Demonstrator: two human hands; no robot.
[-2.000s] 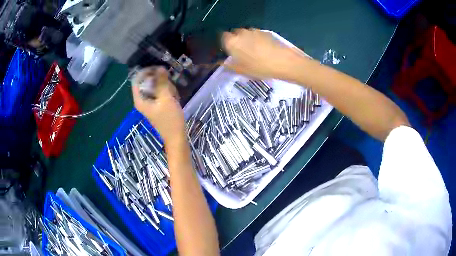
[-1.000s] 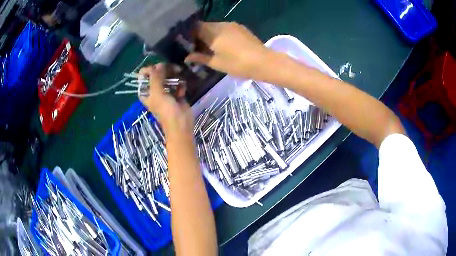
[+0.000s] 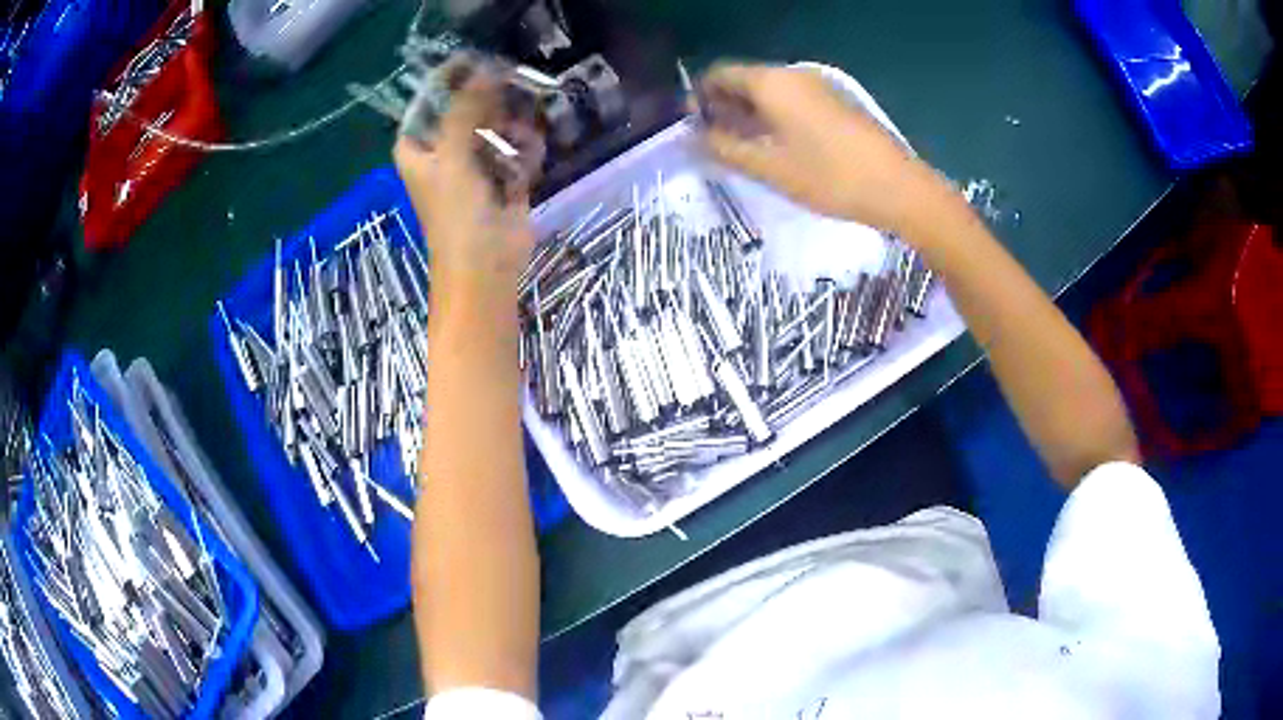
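Note:
My left hand (image 3: 471,155) is closed round a bundle of rod-ended metal cylinders, with thin rods pointing out to the left, beside the small bench machine (image 3: 588,93). My right hand (image 3: 802,141) is over the far edge of the white tub (image 3: 830,239), right of the machine. A thin silvery rod (image 3: 687,80) sticks up at its fingertips; the rest of that piece is hidden and blurred. The white tub is heaped with metal cylinders (image 3: 654,363). The blue tray (image 3: 331,563), left of it, holds more, partly hidden by my left forearm.
A blue basket (image 3: 242,619) of cylinders sits on clear bins (image 3: 296,633) at lower left. A red bin (image 3: 190,120) with silver parts is upper left, a pale hose (image 3: 267,144) beside it. A blue tray (image 3: 1175,92) is upper right. A red stool (image 3: 1196,352) stands right.
My right hand has moved from the machine to the right, over the tub's far edge. My left hand still holds its bundle. The view has shifted, so the trays appear higher and further left.

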